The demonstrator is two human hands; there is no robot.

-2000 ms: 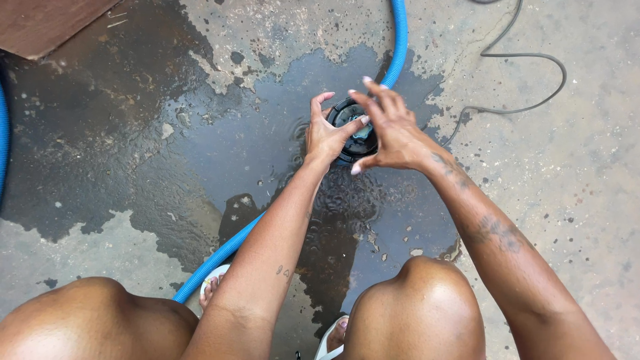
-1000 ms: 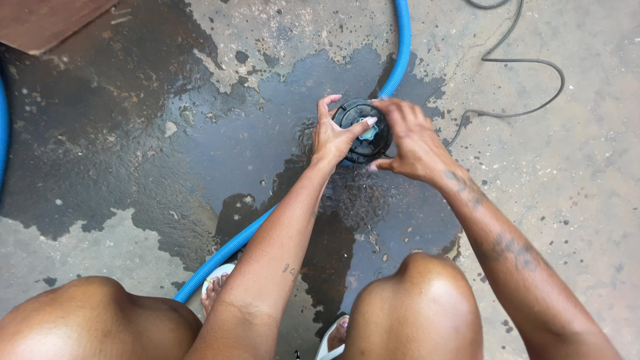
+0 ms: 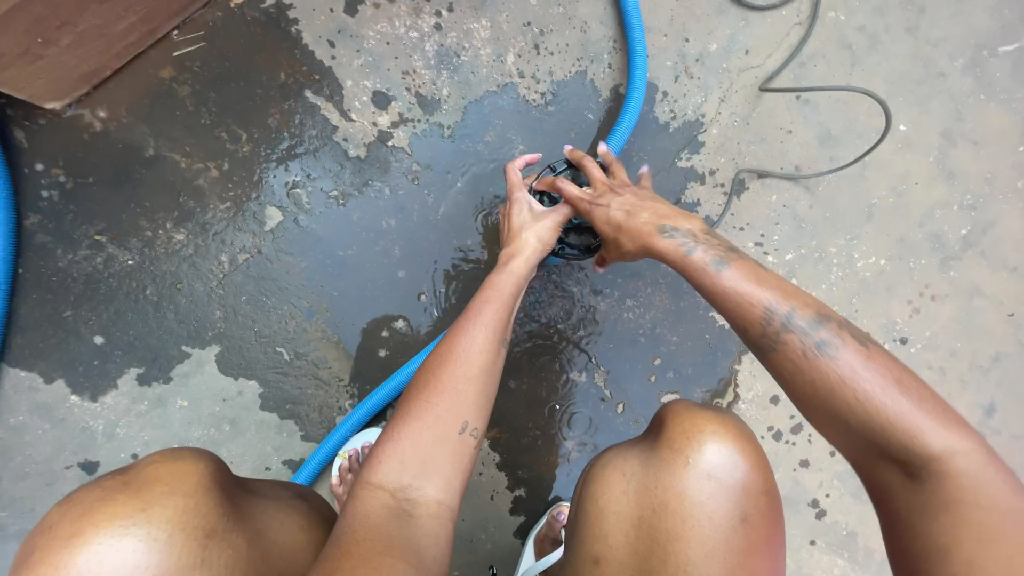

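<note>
A round black plastic fitting [image 3: 578,240] with a ribbed or slotted rim sits above the wet floor between my hands. My left hand [image 3: 532,220] grips its left side, thumb across the top and index finger curled at the far rim. Over its right side and top lies my right hand [image 3: 620,204], fingers spread and the thumb at the near right edge. Much of the fitting's top is hidden by my fingers. A blue corrugated hose [image 3: 632,80] runs down to just behind the fitting; whether they are joined is hidden.
Wet concrete [image 3: 384,240] surrounds my hands. Another stretch of blue hose [image 3: 376,400] passes under my left forearm, and more hose [image 3: 6,240] lies at the left edge. A thin grey cable [image 3: 848,90] curves at upper right. A brown board [image 3: 80,48] lies upper left. White sandals [image 3: 528,552] are below.
My right hand has moved from the fitting's right rim to partly over its top, its fingers now spread. My left hand stays at the left side. The greenish centre piece seen earlier is now mostly covered.
</note>
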